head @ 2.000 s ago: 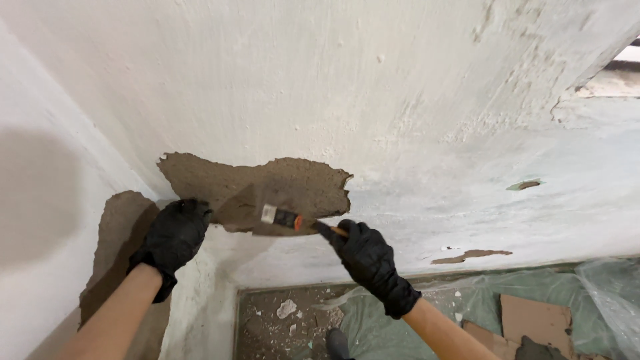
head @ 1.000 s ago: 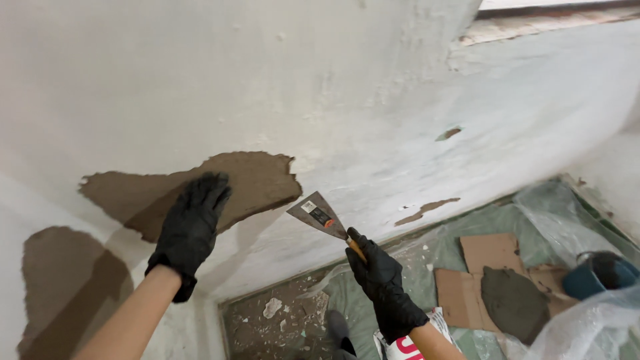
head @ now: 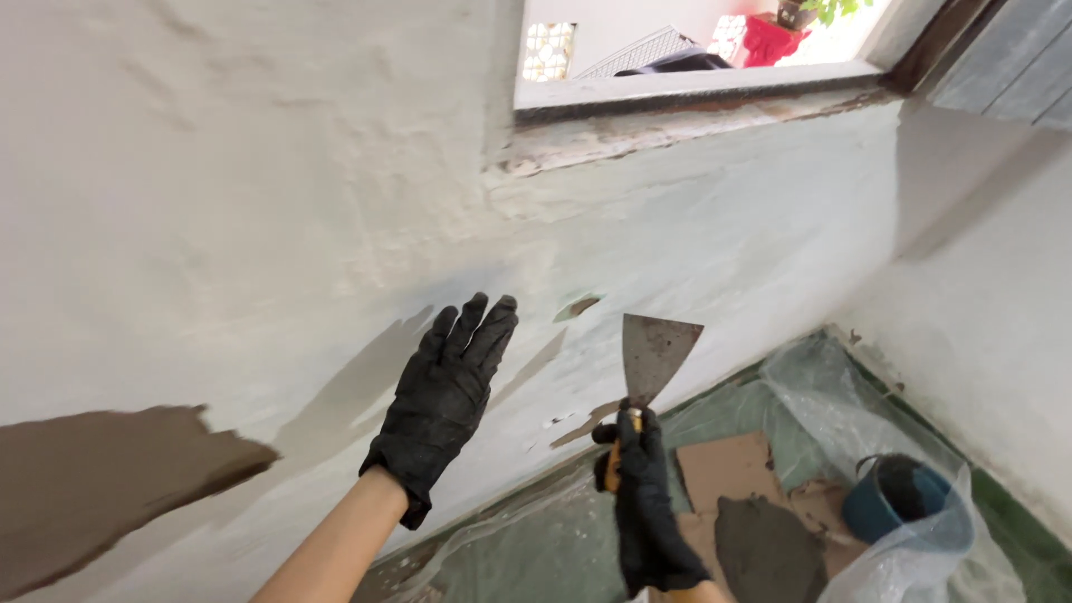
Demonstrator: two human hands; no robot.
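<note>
My left hand [head: 444, 385], in a black glove, is raised in front of the white plastered wall [head: 251, 251]; its fingers are extended and it holds nothing. Whether it touches the wall I cannot tell. My right hand [head: 645, 494], also gloved in black, grips the wooden handle of a putty knife [head: 662, 352], its wide metal blade pointing up. A large brown patch of mortar or bare render [head: 109, 486] covers the wall at lower left. A small chipped spot [head: 579, 307] lies between hand and blade, and a narrow brown patch [head: 586, 424] shows beside my right hand.
Plastic sheeting [head: 536, 536] covers the floor along the wall. On it lie cardboard pieces [head: 724, 469] with a heap of wet grey mortar [head: 766, 548], beside a blue bucket [head: 879, 507] partly behind clear plastic. A window sill [head: 695, 84] juts at upper right.
My left hand has left the large brown patch, where it was a second ago. The putty knife, earlier at that patch, has moved right and its blade now points up. The view has swung right.
</note>
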